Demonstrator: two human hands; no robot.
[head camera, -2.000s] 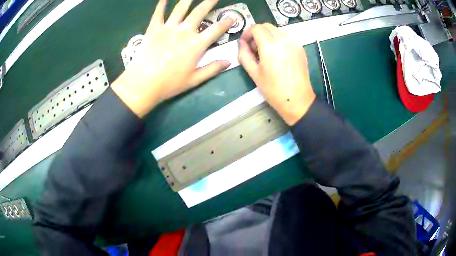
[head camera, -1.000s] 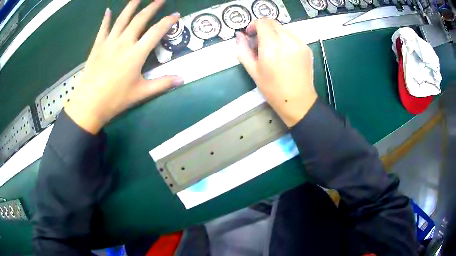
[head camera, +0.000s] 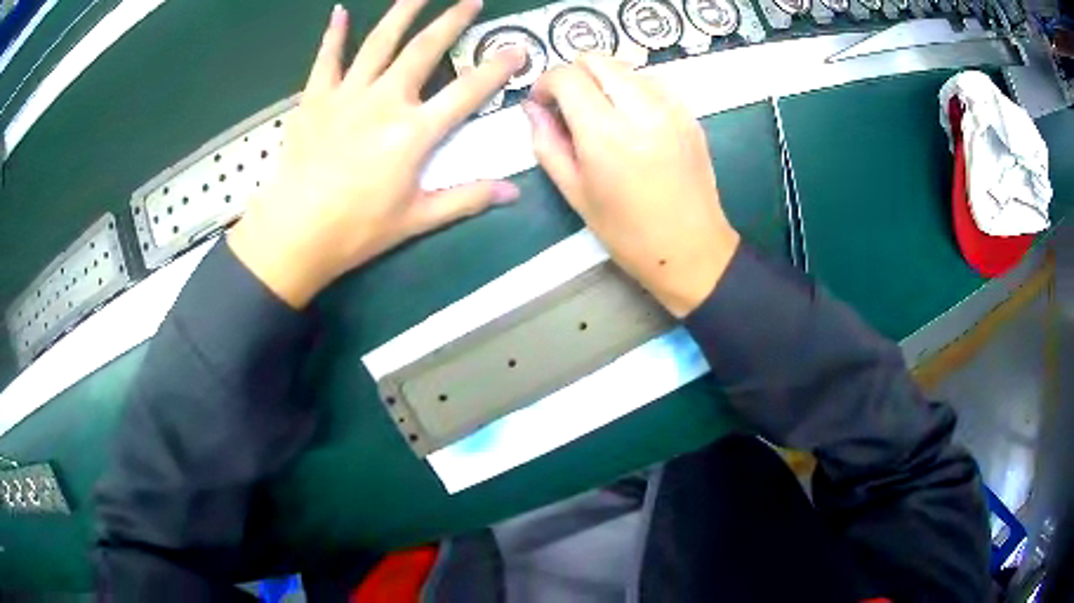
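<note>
A silver fixture (head camera: 538, 26) with several round units in a row lies on the green surface at the top centre. My left hand (head camera: 371, 153) is spread over its left end, with one fingertip on the leftmost round unit (head camera: 510, 57). My right hand (head camera: 630, 165) is just below the fixture, thumb and index finger bent together near that unit. Whether it pinches something small cannot be told. A flat grey plate (head camera: 518, 365) lies on white paper (head camera: 554, 425) below my hands, its right end partly hidden by my right wrist.
Perforated plates (head camera: 71, 286) lie at the left along a white rail (head camera: 730, 77). Another fixture with round units (head camera: 834, 10) is at the top right. Thin metal lines (head camera: 790, 183) lie right of my right hand. A white-and-red cap (head camera: 1001, 165) is at the far right.
The fixture row shifted right in view, and the perforated plates also shifted right. My left hand moved off and came back onto the leftmost unit. My right hand moved slightly left.
</note>
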